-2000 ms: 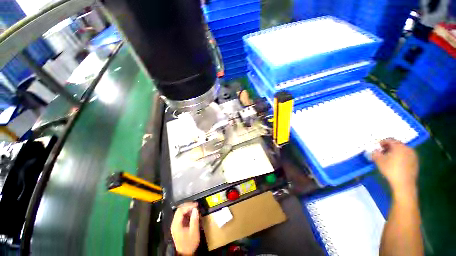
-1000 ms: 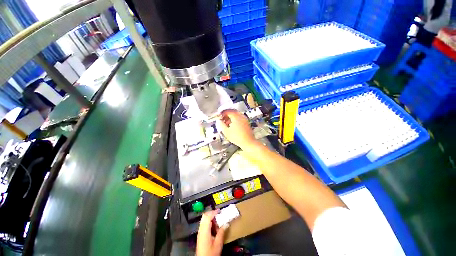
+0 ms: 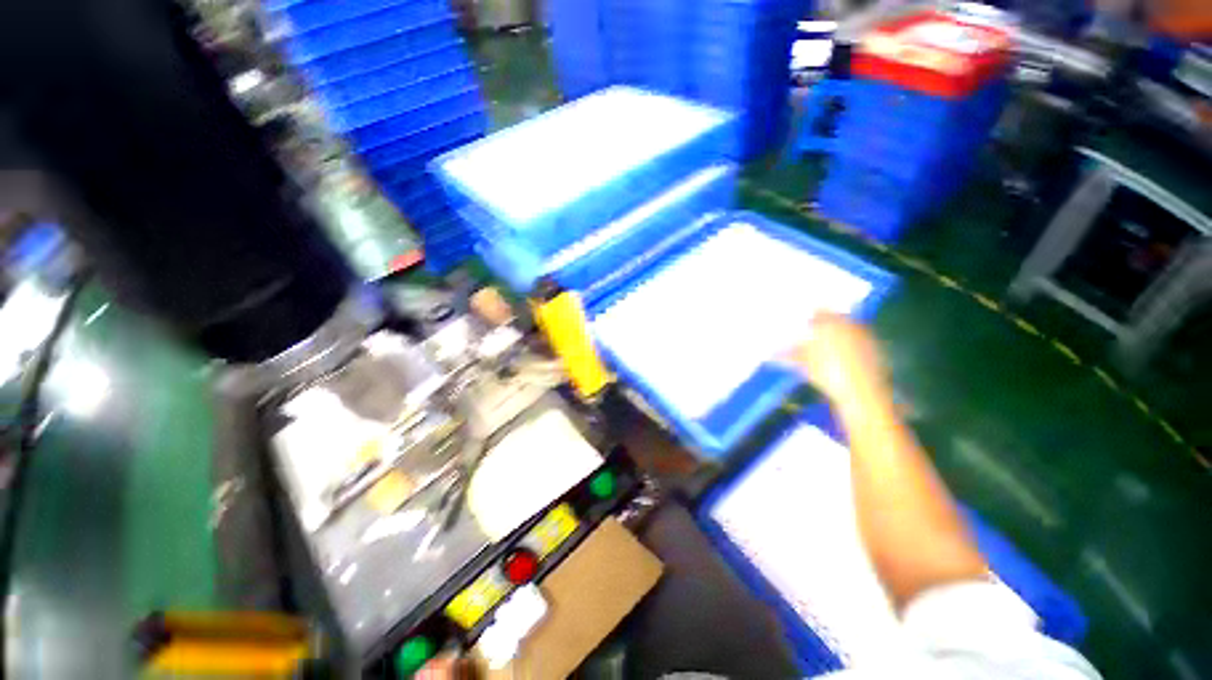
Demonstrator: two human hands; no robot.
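Note:
My right hand (image 3: 833,356) is over the right front part of a blue tray (image 3: 728,441) filled with white parts. It is blurred, and I cannot tell whether it holds a part. My left hand (image 3: 445,668) is small at the bottom edge, mostly cut off, near the green button (image 3: 416,652). A white plastic housing (image 3: 513,624) lies beside it at the cardboard pad (image 3: 594,600); whether my fingers touch it is unclear. The metal fixture (image 3: 399,458) stands on the base plate (image 3: 382,574), under the black welding head (image 3: 200,199).
Stacked trays of white parts (image 3: 518,246) stand behind the reached tray. A lower tray (image 3: 813,638) is at the front right. Yellow-and-black bars (image 3: 570,343) flank the fixture. A green conveyor (image 3: 146,492) runs at left. Blue crates (image 3: 386,100) stand behind.
My view has swung right. My right hand has moved from the fixture to the tray at right. My left hand, at the white housing before, is now mostly out of frame.

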